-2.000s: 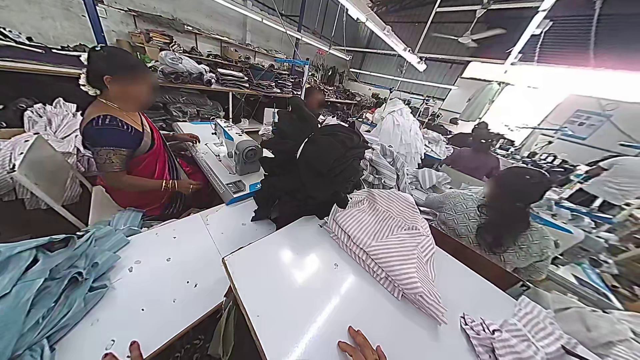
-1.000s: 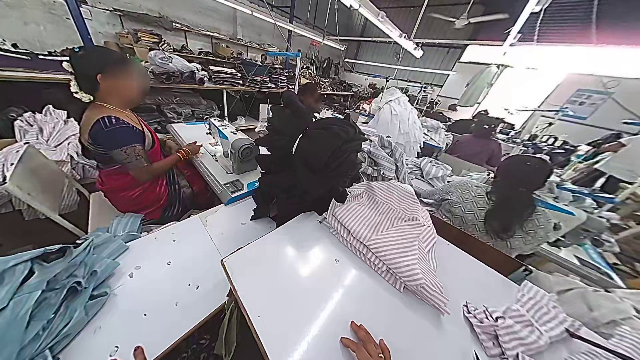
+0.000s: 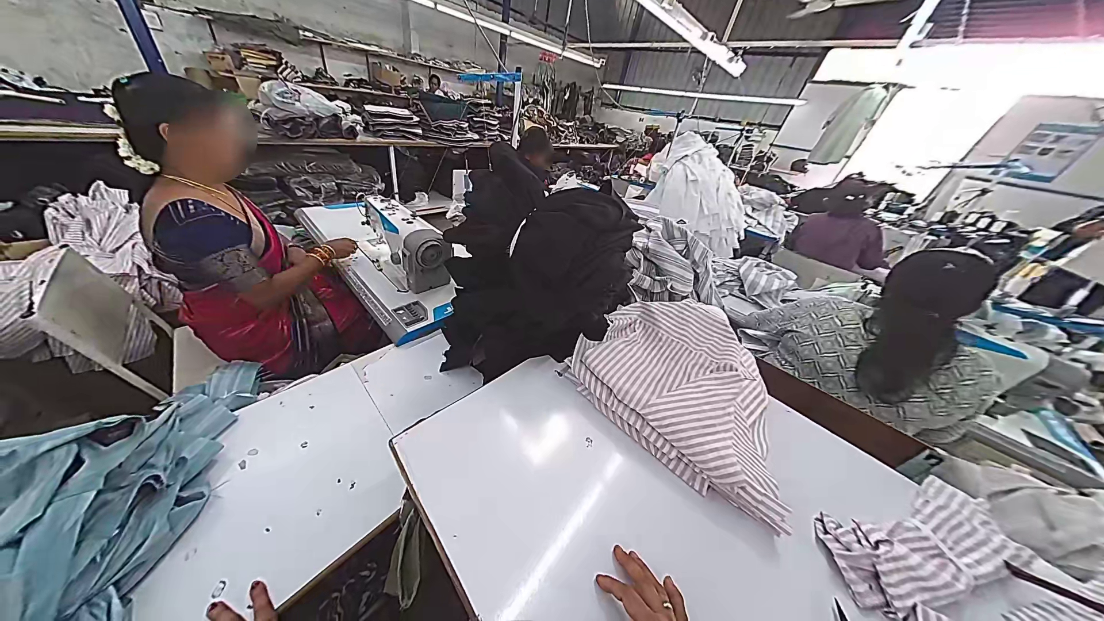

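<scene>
My right hand (image 3: 642,588), with a ring on one finger, rests on the white tabletop (image 3: 517,483) at the bottom, fingers apart and holding nothing. Only the fingertips of my left hand (image 3: 243,604) show at the bottom edge, over the left white table (image 3: 285,483); nothing is visible in them. A stack of striped fabric pieces (image 3: 681,397) lies beyond my right hand. To its right are more striped pieces (image 3: 923,552), with a dark pointed tip (image 3: 839,611) beside them. Blue-green cloth (image 3: 95,492) is heaped left of my left hand.
A person in a red garment (image 3: 250,259) sits at a sewing machine (image 3: 410,246) on the left. A tall black fabric pile (image 3: 561,267) stands behind the tables. Another person (image 3: 906,354) sits at the right, back turned. A gap with dark material separates the two tabletops.
The fingertips of my left hand show more than one second ago. My right hand stays on the tabletop. The seated person at the left has moved an arm near the machine.
</scene>
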